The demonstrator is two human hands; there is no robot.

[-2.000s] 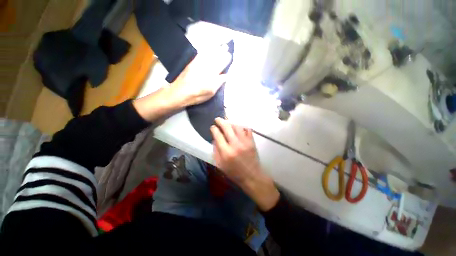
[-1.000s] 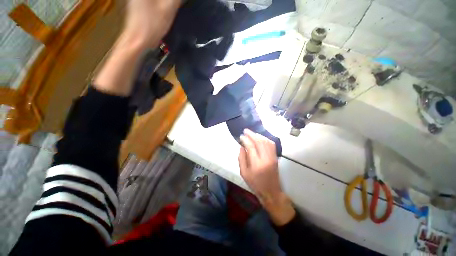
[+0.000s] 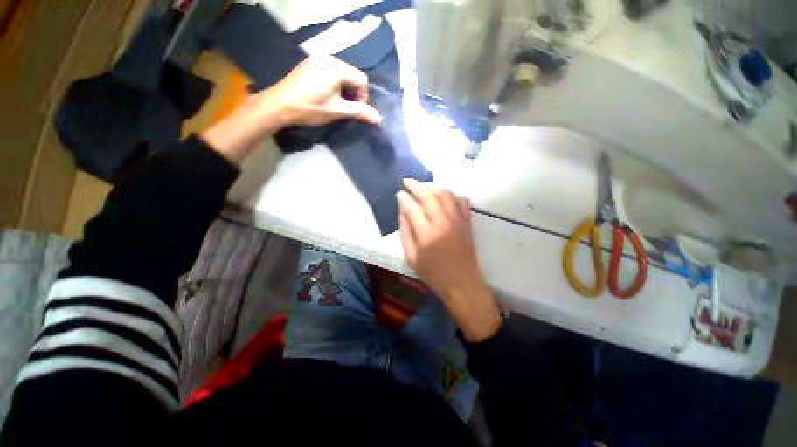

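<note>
A black cut piece (image 3: 371,170) lies on the white machine bed (image 3: 310,196) under the bright lamp. My left hand (image 3: 328,92) pinches black material at its upper left side, thumb and fingers together. My right hand (image 3: 440,229) has its fingertips on the piece's right edge, just below the needle area. The sewing machine head (image 3: 542,74) stands right of the work. The needle and presser foot are lost in glare and blur. A black strip (image 3: 258,44) lies upper left of my left hand.
Scissors (image 3: 605,231) with yellow and red-orange handles lie right of my right hand. A small parts box (image 3: 724,325) is at the far right. Black pieces (image 3: 114,122) lie on cardboard at left. The bed's front edge runs below my hands.
My left hand has come back down from the upper left to the black work near the needle. My right hand stays at the piece's edge. The camera view has shifted.
</note>
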